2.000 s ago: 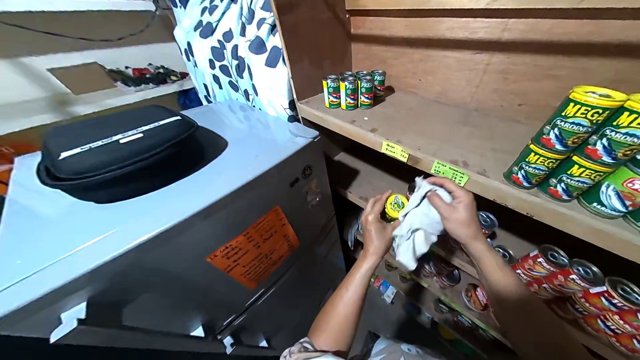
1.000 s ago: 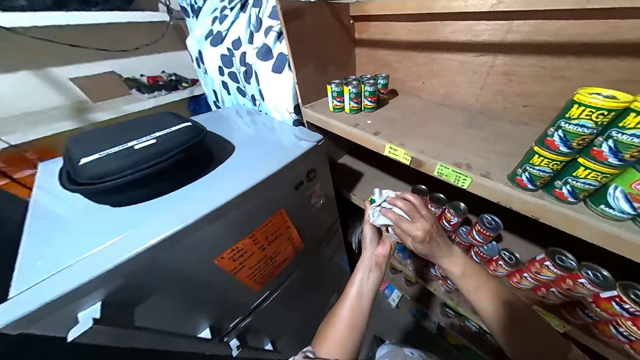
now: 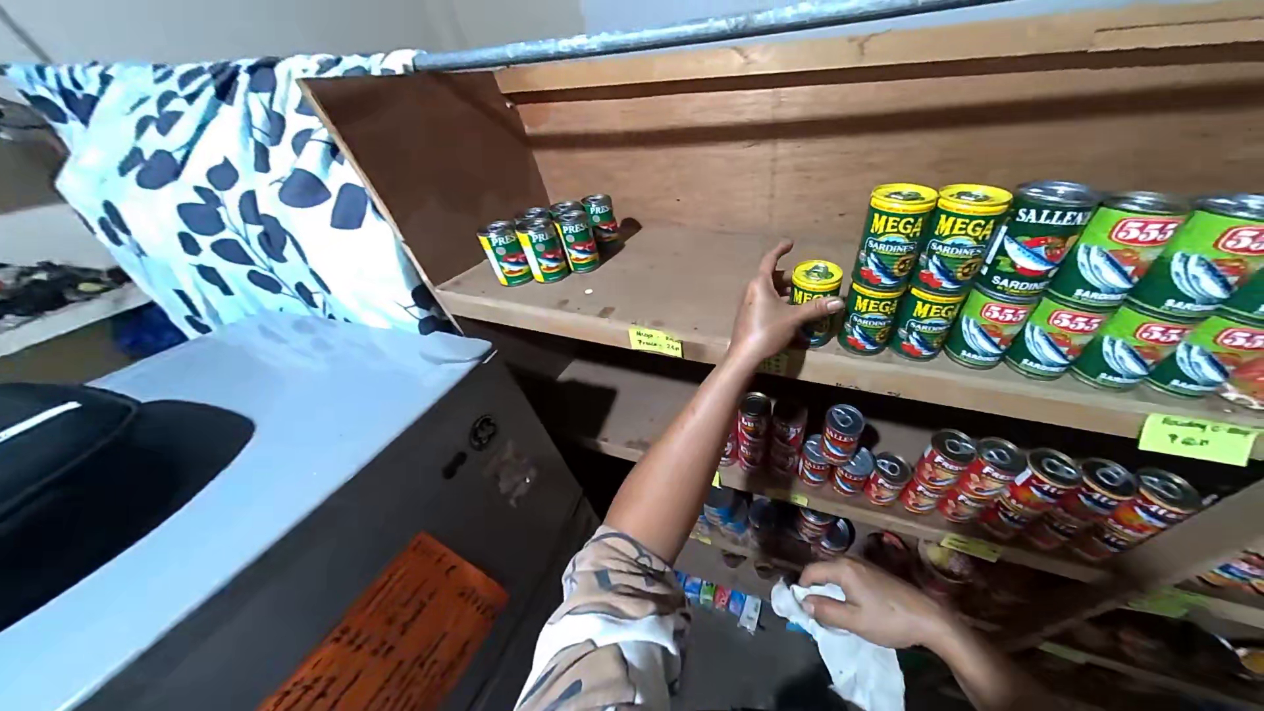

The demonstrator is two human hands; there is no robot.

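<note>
My left hand (image 3: 775,311) reaches onto the upper wooden shelf, thumb and fingers around a small green sardine can with a yellow lid (image 3: 816,286). That can stands upright just left of stacked green-and-yellow sardine cans (image 3: 869,318). Lower down, my right hand (image 3: 869,604) grips a white cloth (image 3: 851,662) that hangs from its fingers. Farther left on the same shelf is a group of small green-and-yellow cans (image 3: 541,250).
Larger green sardine cans (image 3: 1047,336) line the shelf's right side. Red cans (image 3: 953,469) fill the shelf below. A grey appliance (image 3: 415,434) with a black case (image 3: 59,464) on top stands left, beside a leaf-patterned curtain (image 3: 212,183).
My hands were together at the cloth and can; now they are apart. My left hand has moved up to the upper shelf with a can, and the cloth is in my right. The view has shifted right.
</note>
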